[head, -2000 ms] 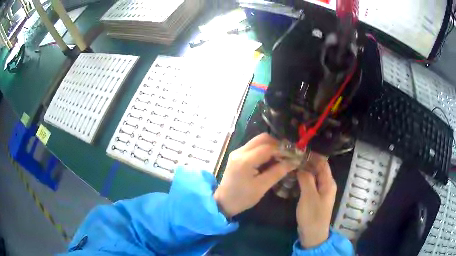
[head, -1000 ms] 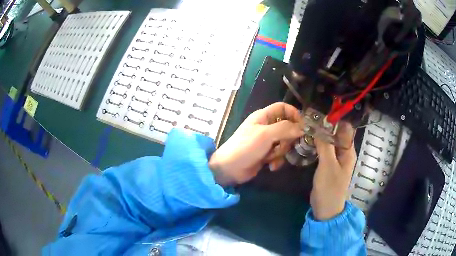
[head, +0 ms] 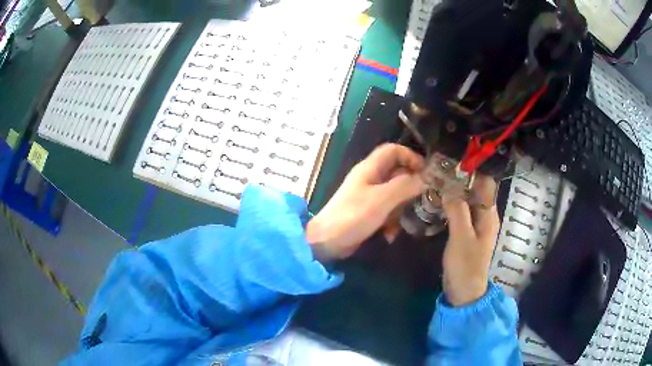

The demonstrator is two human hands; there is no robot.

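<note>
The black upright test fixture point(head: 457, 53) stands in front of me. My left hand point(head: 368, 200) has its thumb and fingertips together at the left side of the silvery fixture nest point(head: 447, 171). My right hand point(head: 468, 246) has its fingertips at the nest's lower right side. Any small part between the fingertips is hidden or too small to tell. A red lead with a clip point(head: 482, 151) reaches the nest from above. A shiny round metal base point(head: 422, 220) sits just below the nest, between my hands. The black base plate point(head: 361, 139) lies under the fixture.
A white tray point(head: 247, 118) with rows of dumbbell-shaped parts lies left of the fixture, a second white tray point(head: 107, 86) further left. The keyboard point(head: 608, 154), the mouse pad point(head: 572, 286) and another tray point(head: 518, 229) are on the right. A monitor point(head: 618, 21) shows at the top right.
The view has tilted down and shifted since two seconds ago, so the trays sit higher and the fixture further right. Both hands stay at the nest, with only small finger shifts.
</note>
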